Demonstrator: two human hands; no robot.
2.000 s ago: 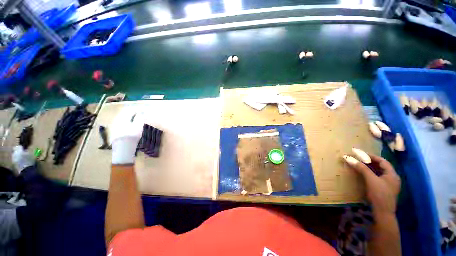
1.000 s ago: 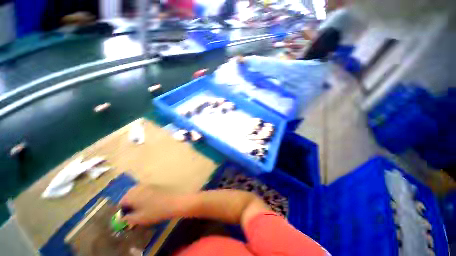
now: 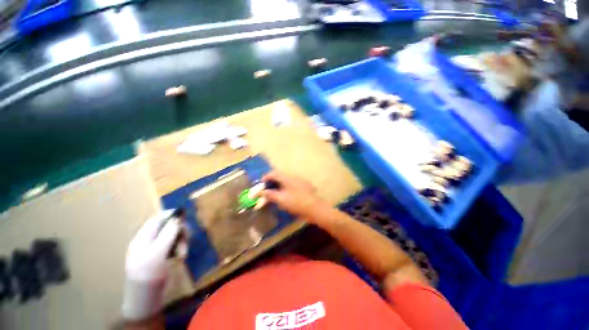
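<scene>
My left hand [image 3: 152, 258], in a white glove, holds a dark limb part [image 3: 175, 235] at the left edge of the blue mat [image 3: 201, 256]. My bare right hand [image 3: 290, 193] holds a cream-and-black end piece [image 3: 261, 191] at the green-rimmed glue pot [image 3: 247, 200]. The pot is on the brown card [image 3: 223, 216]. Fingers hide part of the piece, and the picture is blurred, so contact with the pot cannot be told.
Black limb parts [image 3: 35, 267] lie at the left. White scraps [image 3: 210, 138] lie on the cardboard board [image 3: 300, 151]. Cream-and-black pieces [image 3: 336, 135] sit beside the blue tray [image 3: 381, 151], which holds more. The green belt [image 3: 213, 84] carries cream-ended pieces. A person [image 3: 555, 129] is at upper right.
The view has swung right, then partly back left. My left hand is in view again, now with a dark part near the mat. My right hand has moved from the right board edge to the glue pot.
</scene>
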